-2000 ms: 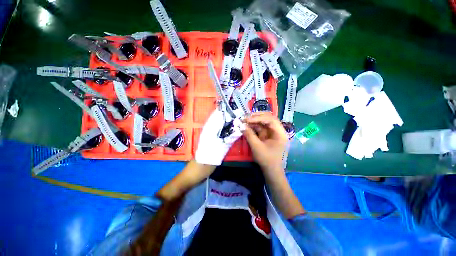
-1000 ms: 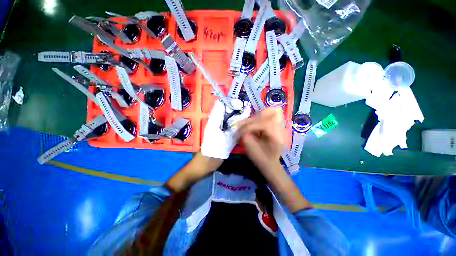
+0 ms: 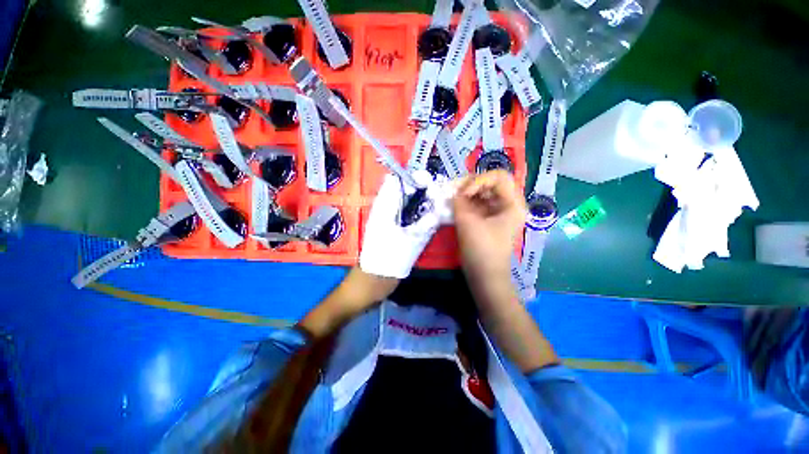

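My left hand (image 3: 392,232), in a white glove, holds a wristwatch (image 3: 416,207) with a round black case over the front middle of the orange-red tray (image 3: 381,99). Its long light-grey strap points up and left. My bare right hand (image 3: 490,213) is just right of the watch, fingers bent together, with a small white cloth (image 3: 446,197) at the fingertips. The hand is somewhat blurred. Several watches with grey straps lie in the tray pockets on both sides.
Right of the tray lie another watch (image 3: 540,211), a green label (image 3: 582,218), a white bottle (image 3: 612,142), a round pale dish (image 3: 715,124) and white wipes (image 3: 705,208). A clear bag (image 3: 585,49) lies beyond. A white box-like object (image 3: 782,244) is at the right edge.
The tray and supplies have shifted up and right in the picture. The watch face in my left hand is now more visible. My right hand has moved slightly right, away from the watch.
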